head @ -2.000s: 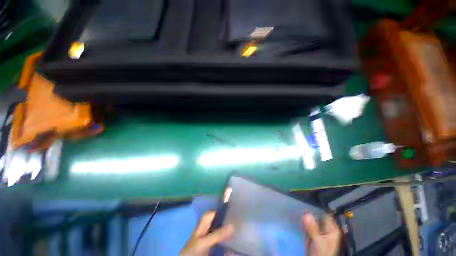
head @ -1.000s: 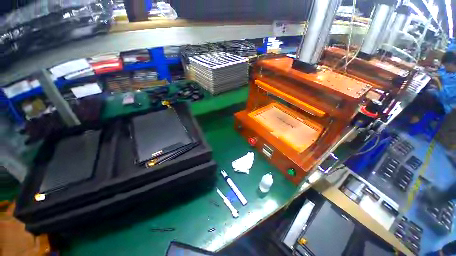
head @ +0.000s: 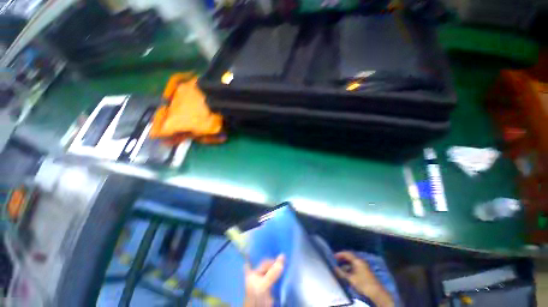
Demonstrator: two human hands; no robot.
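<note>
A tablet-size display panel (head: 300, 264) is tilted over the lap at the bench's front edge, its glossy face reflecting blue and white. My left hand (head: 263, 282) holds it near its left side, the thumb lying on the face. My right hand (head: 360, 276) is at its right side, fingers curled by the edge; blur hides whether it grips the panel. A white-barrelled marker (head: 437, 183), a slim white-handled knife (head: 414, 192) and a small blue piece (head: 425, 189) lie together on the green bench.
Stacked black foam trays (head: 336, 102) hold panels at the bench's back. An orange fixture (head: 186, 114) and white-framed parts (head: 102, 129) lie left. A white cloth (head: 474, 159), clear bottle (head: 497, 208) and orange machine (head: 526, 138) are right. Another tray (head: 493, 288) is lower right.
The view swung right to the machines, then back left and down. My hands, out of view one second ago, show again with the panel, now tilted more steeply and reflecting blue.
</note>
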